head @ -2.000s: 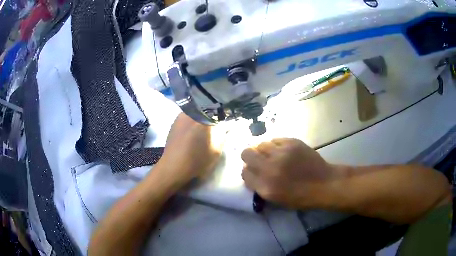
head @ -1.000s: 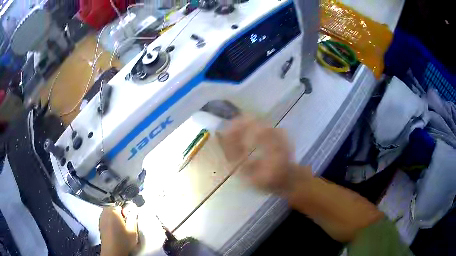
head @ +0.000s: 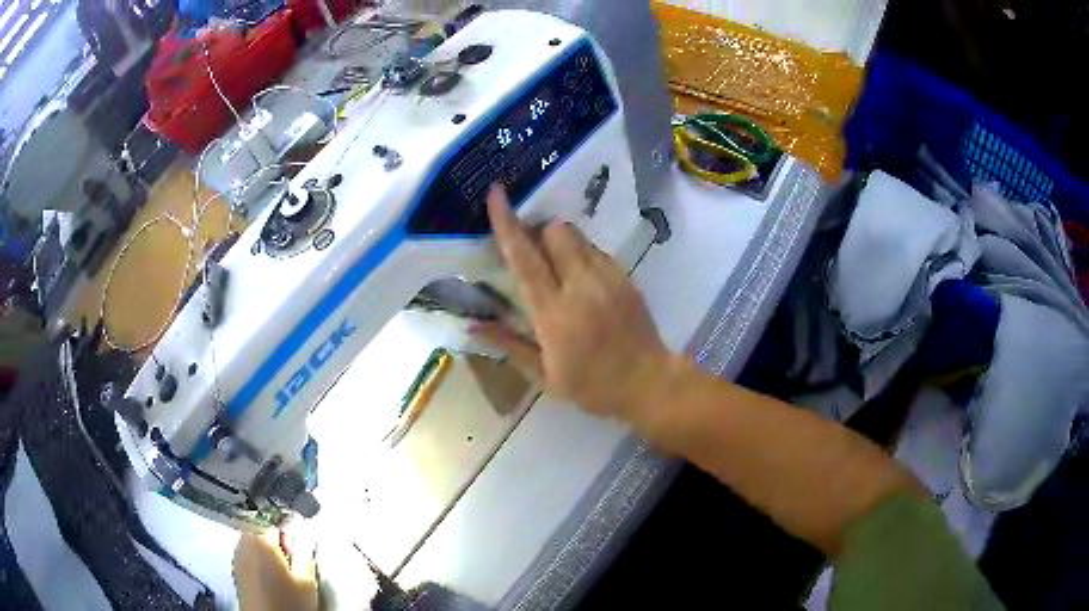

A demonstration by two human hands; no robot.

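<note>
The white JACK sewing machine (head: 346,304) has a blue stripe and a lit dark display panel (head: 520,149). My right hand (head: 585,316) holds nothing; its extended index finger is at the panel's lower edge, the other fingers apart. My left hand (head: 272,575) is at the bottom edge near the needle, partly cut off and washed out by the lamp glow; its fingers are not clear. Pale fabric (head: 197,537) lies left of it, beside dark textured cloth (head: 90,525). A small dark item (head: 418,597) lies at the bottom edge.
A green and yellow slender tool (head: 420,388) and a brown tab (head: 496,380) lie under the arm. Green and yellow bands (head: 723,149) lie near an orange plastic-wrapped surface (head: 764,78). A blue basket (head: 1003,167) with pale pieces is at right. A red container (head: 221,78) is behind.
The view has swung right. My right hand left the fabric by the needle and moved up to the display panel, its index finger now extended. My left hand stays near the needle.
</note>
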